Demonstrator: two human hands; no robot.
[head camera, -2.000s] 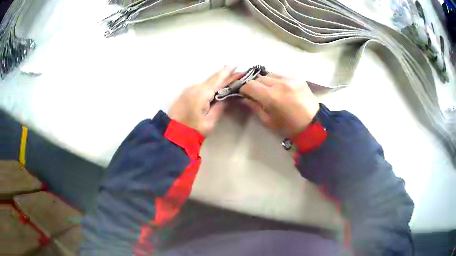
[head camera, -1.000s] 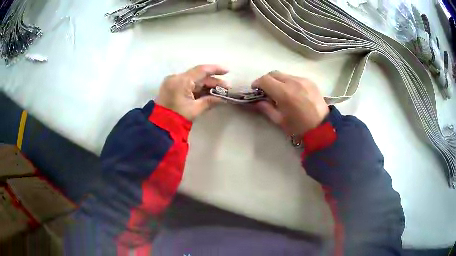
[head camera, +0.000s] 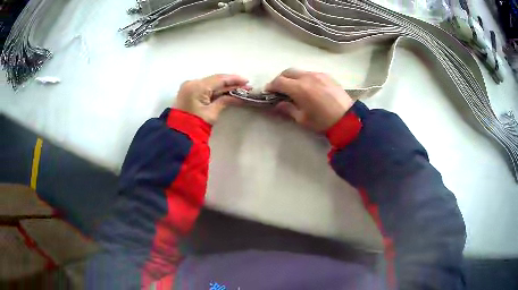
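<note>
A folded strap bundle (head camera: 257, 98), grey-beige with layers and small shiny metal at its upper edge, is held between both hands above the pale table. My left hand (head camera: 203, 97) pinches its left end between thumb and fingers. My right hand (head camera: 312, 97) grips its right end, with fingers over the top. A webbing band (head camera: 363, 90) runs from behind my right hand up to the pile of straps (head camera: 352, 25). The fingers partly hide both ends of the bundle.
Metal hooks (head camera: 135, 31) lie at the pile's left end. A second strap pile (head camera: 24, 51) is at the far left, near a small white scrap (head camera: 47, 80). Finished bundles (head camera: 480, 42) lie at the upper right. Brown cardboard boxes (head camera: 51, 243) stand at the lower left.
Both hands have moved slightly up and left with the bundle. Since the earliest frame, the hands have spread apart and the bundle has turned from slanted to nearly level.
</note>
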